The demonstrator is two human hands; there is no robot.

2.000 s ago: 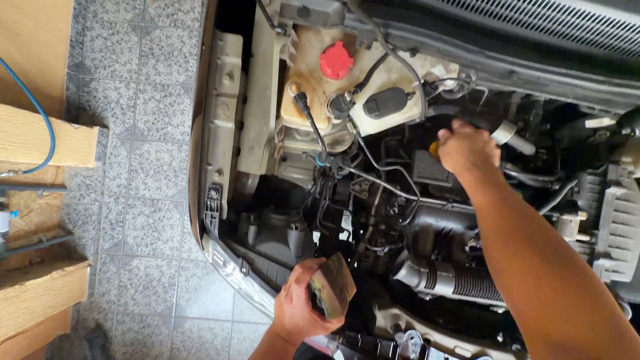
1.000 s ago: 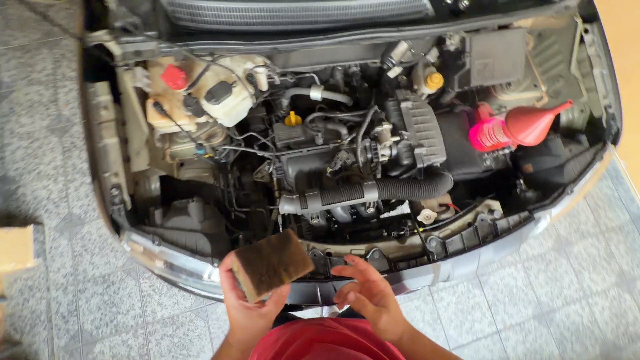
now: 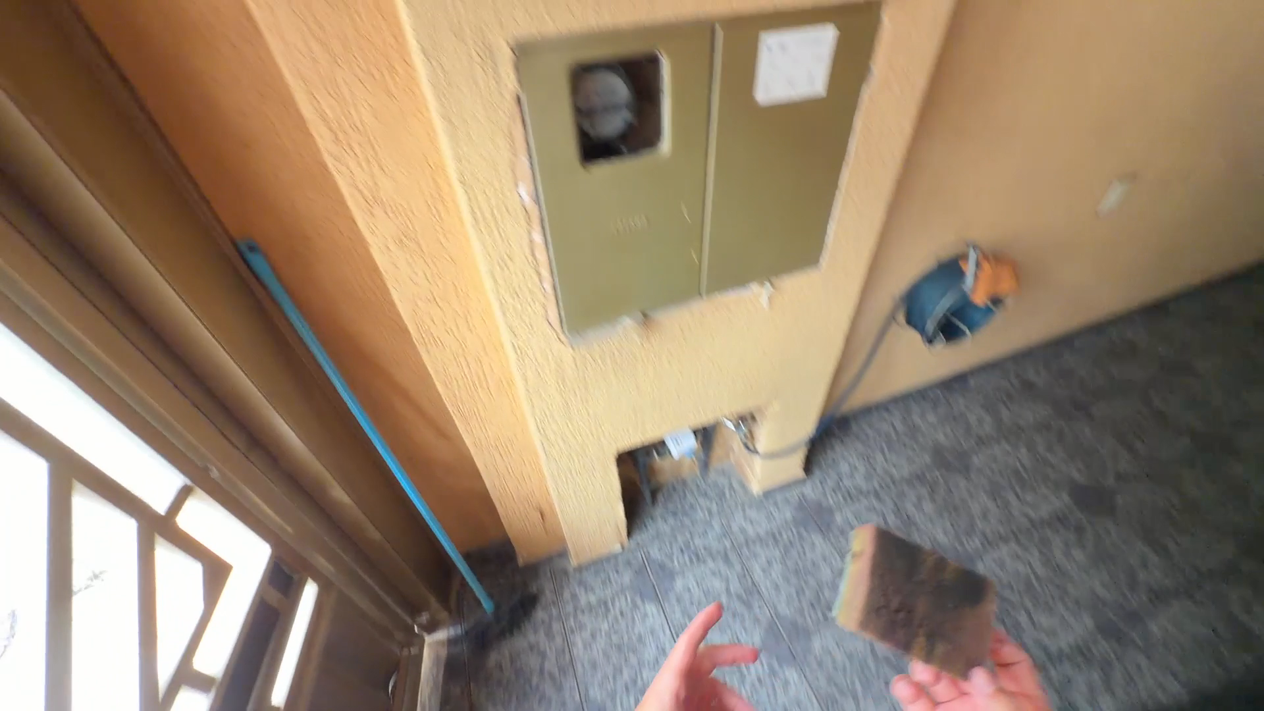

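My right hand (image 3: 973, 683), at the lower right, grips the bottom edge of a rectangular sponge-like block (image 3: 918, 597) with its fingertips. The block has a dark, dirty broad face and a paler tan side, and is held tilted above the floor. To its left, at the bottom edge of the view, my left hand (image 3: 696, 662) has its fingers apart and holds nothing. The two hands do not touch. Both wrists are cut off by the frame.
Ahead stands a textured pillar with a metal meter cabinet (image 3: 632, 257) and a low opening. A blue hose reel (image 3: 948, 301) hangs on the wall, its hose running down. On the left, a blue pole (image 3: 365, 420) leans near a metal gate (image 3: 59, 494). Grey tiles (image 3: 1047, 494) cover the floor.
The view has swung from the car's engine bay to the wall and floor. The block, in my left hand in both earlier frames, is now in my right hand.
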